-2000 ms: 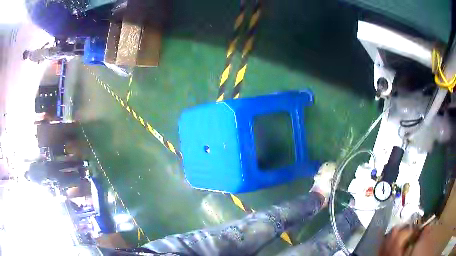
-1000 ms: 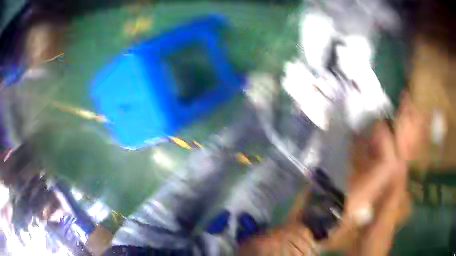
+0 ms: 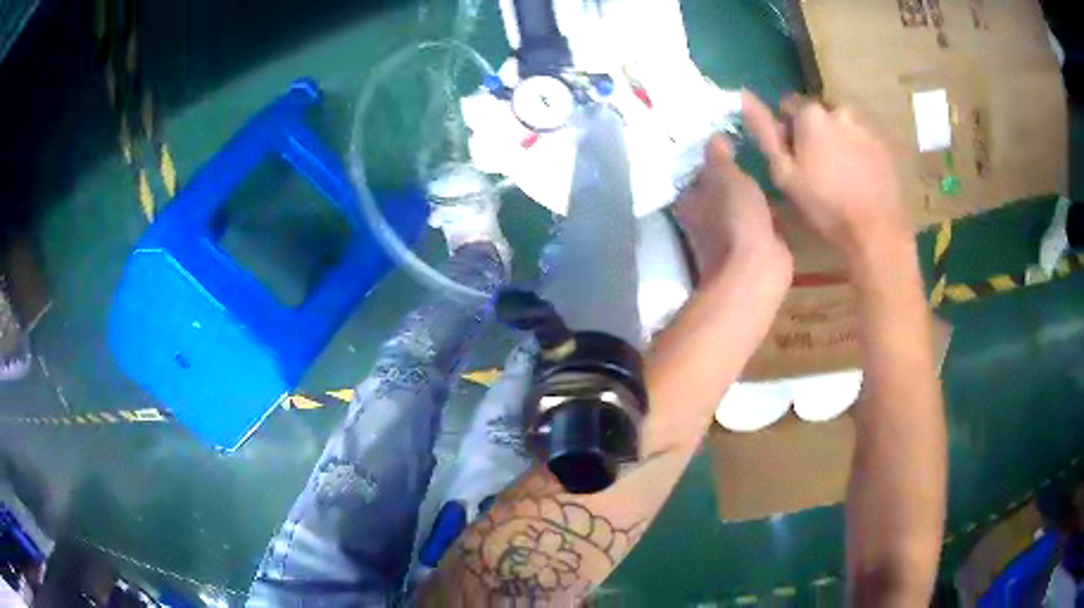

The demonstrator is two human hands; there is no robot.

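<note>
A silver-grey pneumatic cylinder (image 3: pixel 606 220) stands in front of me, its black end fitting (image 3: pixel 588 410) nearest the camera. A clear air hose (image 3: pixel 363 154) loops from the fitting to a round white pressure gauge (image 3: pixel 542 103). White pump parts (image 3: pixel 517 149) lie below and around the gauge. My left hand (image 3: pixel 728 208), on the tattooed arm, is at the right edge of the white parts. My right hand (image 3: pixel 826 166) is just right of it, fingertips near the white edge. The hands' fingertips are blurred and partly hidden, so any grip is unclear.
A blue plastic stool (image 3: pixel 196 339) stands at left. An open carton (image 3: pixel 785 469) with white canisters (image 3: pixel 755 404) is at lower right, partly behind my right arm. A brown printed carton (image 3: pixel 1004 107) lies at upper right. Yellow-black tape (image 3: pixel 327 401) crosses the green floor. My legs show below.
The view has swung right, so the stool and pump appear further left. Both forearms now reach up into the picture; two seconds ago only a blurred part of a hand showed at lower right.
</note>
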